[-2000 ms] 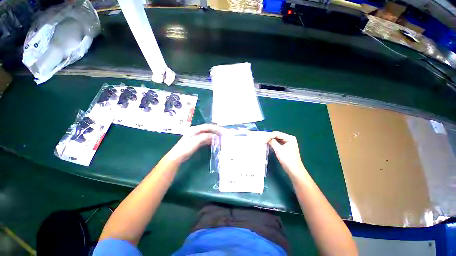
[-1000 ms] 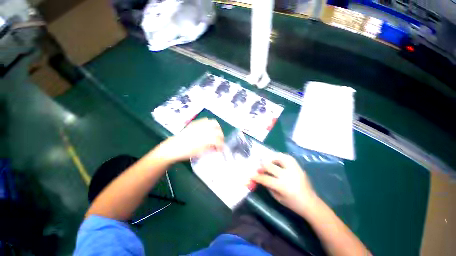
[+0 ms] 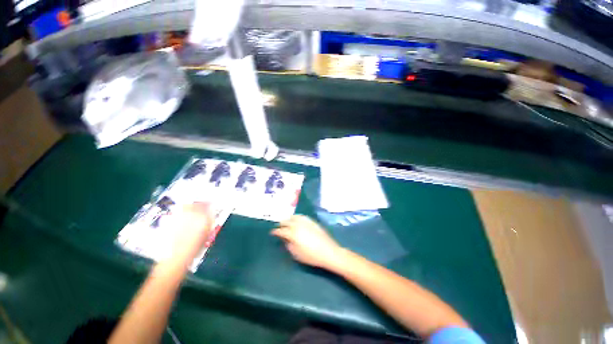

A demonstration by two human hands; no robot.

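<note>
Several bagged cards (image 3: 259,208) lie in an overlapping row on the green bench, dark pictures up, with more at the row's lower left. My left hand (image 3: 190,222) is blurred over the lower-left cards; whether it still grips one cannot be told. My right hand (image 3: 302,238) is on or just above the bench, right of the row, fingers curled with nothing visible in them. A whitish stack of poly bags (image 3: 351,175) lies at centre. A clear empty bag (image 3: 368,236) sticks out below it, right of my right hand.
A brown cardboard sheet (image 3: 538,259) lies at the right, with clear film at its right side. A white upright (image 3: 247,101) stands behind the cards at the bench's metal rail (image 3: 437,177). A crumpled large plastic bag (image 3: 134,97) is at the far left. The dark green conveyor (image 3: 376,114) runs behind.
The card that both hands held near the bench's front edge is no longer between them. My left hand has moved onto the lower-left cards; my right hand has come away from it. The view has swung.
</note>
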